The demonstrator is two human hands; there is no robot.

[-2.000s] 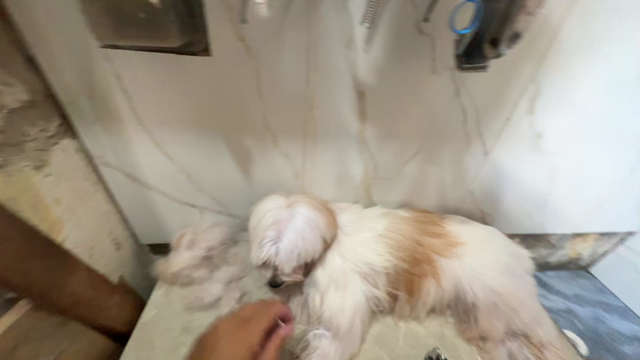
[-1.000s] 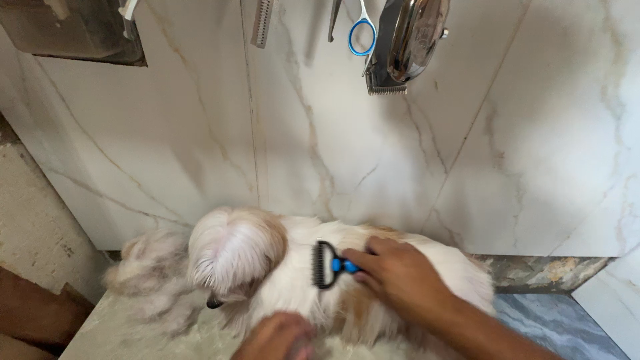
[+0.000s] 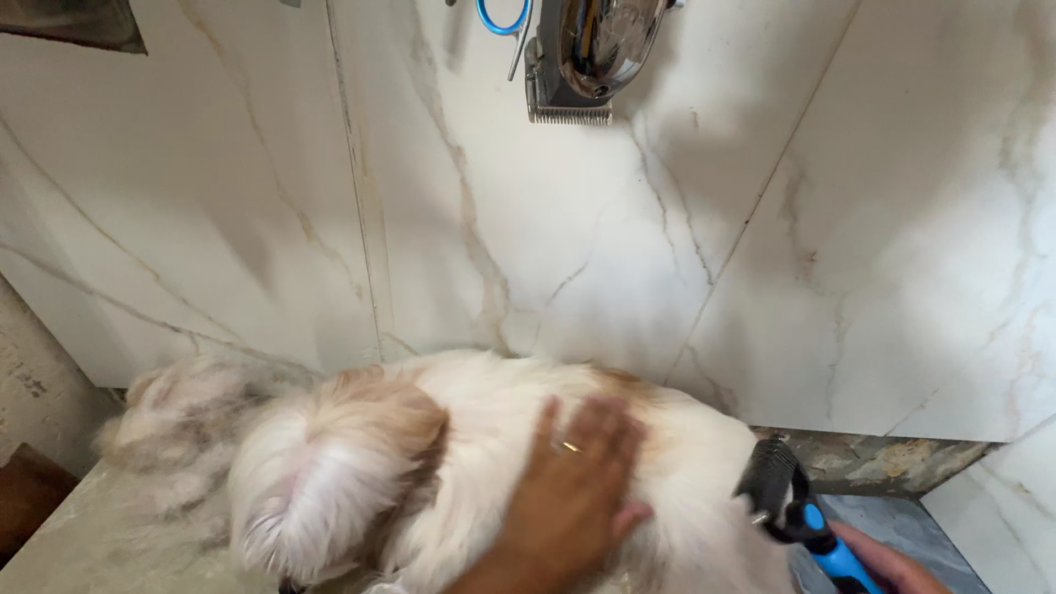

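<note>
A long-haired white and tan dog (image 3: 495, 412) is on the pale tabletop, its head at the left and its rump at the right. My left hand (image 3: 577, 478), with a ring on one finger, lies on the dog's back, fingers spread. My right hand (image 3: 887, 561), partly cut off at the lower right, grips the blue and black handle of a pet dematting rake (image 3: 784, 487). The rake's toothed head is beside the dog's rump; whether it touches the coat I cannot tell.
A heap of loose fur (image 3: 181, 429) lies left of the dog's head. On the marble-patterned wall hang a hair clipper (image 3: 586, 58) and scissors with a blue finger ring (image 3: 503, 16). A dark container (image 3: 78, 21) is at the upper left. A grey slab (image 3: 907, 528) lies at the right.
The rake in my right hand has moved right, from the dog's shoulder area to its rump. My left hand has moved from near the dog's chest onto its back.
</note>
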